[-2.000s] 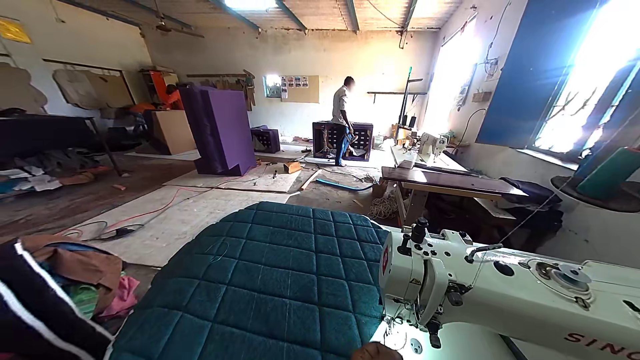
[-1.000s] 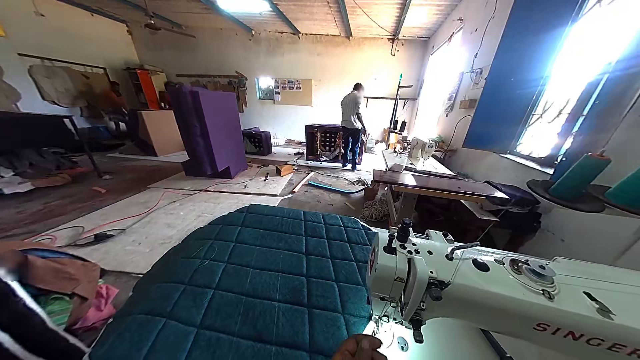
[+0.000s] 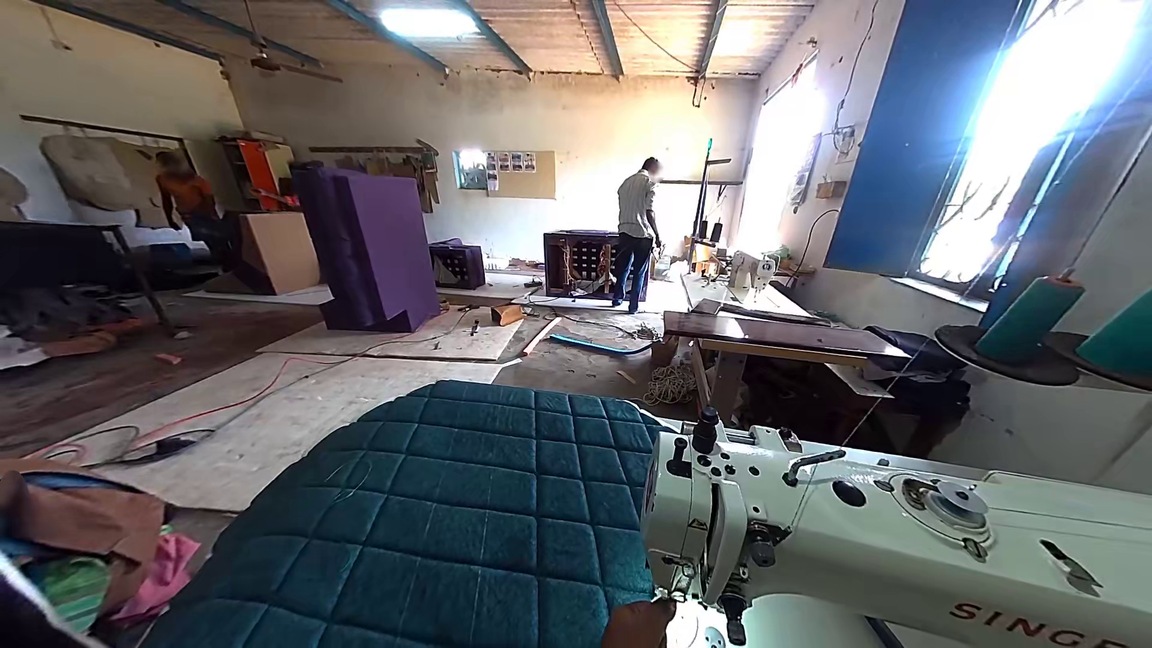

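Note:
At the bottom edge in the head view, my left hand (image 3: 637, 623) is partly visible, its fingertips beside the needle and presser foot area of a white Singer sewing machine (image 3: 864, 531). Which hand this is looks likely but not certain; whether it pinches anything is unclear. Dark green quilted fabric (image 3: 468, 504), stitched in a grid, spreads left of the machine head and lies next to this hand. A loose thread (image 3: 353, 486) curls on the fabric. My right hand is out of view. Thread runs from the green thread cones (image 3: 1030, 319) to the machine.
Cloth scraps (image 3: 85, 531) lie at lower left. Ahead are a wooden table (image 3: 783, 333), boards (image 3: 297, 405) with cables, a tall purple upholstered piece (image 3: 378, 247) and another sewing machine (image 3: 751, 274). One person (image 3: 635, 225) stands at the back; another (image 3: 187, 198) is farther left.
The person at the back has turned and shifted from their earlier stance. My visible hand remains near the needle, and the quilted fabric stays beside the machine head.

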